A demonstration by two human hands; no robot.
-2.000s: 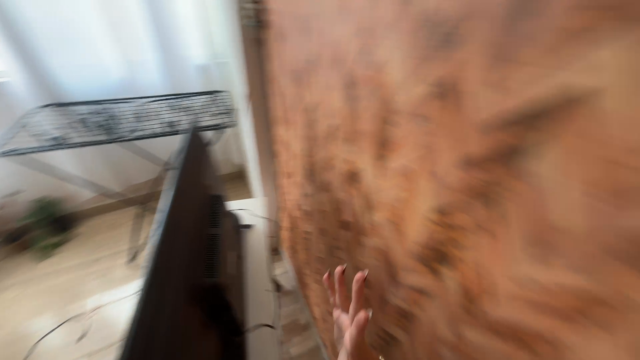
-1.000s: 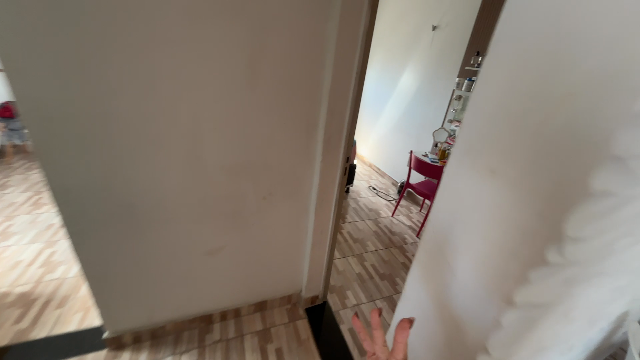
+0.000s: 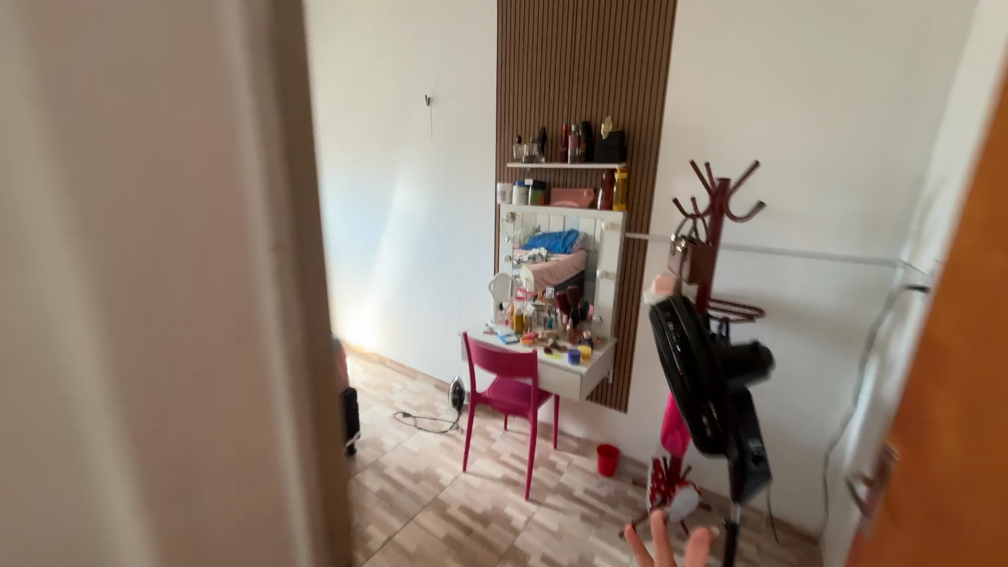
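Note:
Only the raised fingers of my right hand (image 3: 668,543) show at the bottom edge, spread apart with nothing between them. Just beyond them stands a black pedestal fan (image 3: 693,378), its pole (image 3: 732,528) close to my fingertips in the view. Behind the fan is a dark red coat rack (image 3: 717,228) with a bag hanging on it. A pink chair (image 3: 504,362) faces a white vanity table (image 3: 563,382) covered with cosmetics, below a mirror (image 3: 551,252). My left hand is out of view.
A door frame (image 3: 315,315) fills the left side. An orange-brown door (image 3: 953,378) with a metal handle (image 3: 866,480) stands at the right. An iron (image 3: 457,392) with its cord and a red bin (image 3: 607,460) are on the tiled floor. Shelves (image 3: 567,165) hold bottles.
The view has moved a long way, past a wall and up to the doorway of the room with the pink chair. My right hand stays low in view, fingers spread.

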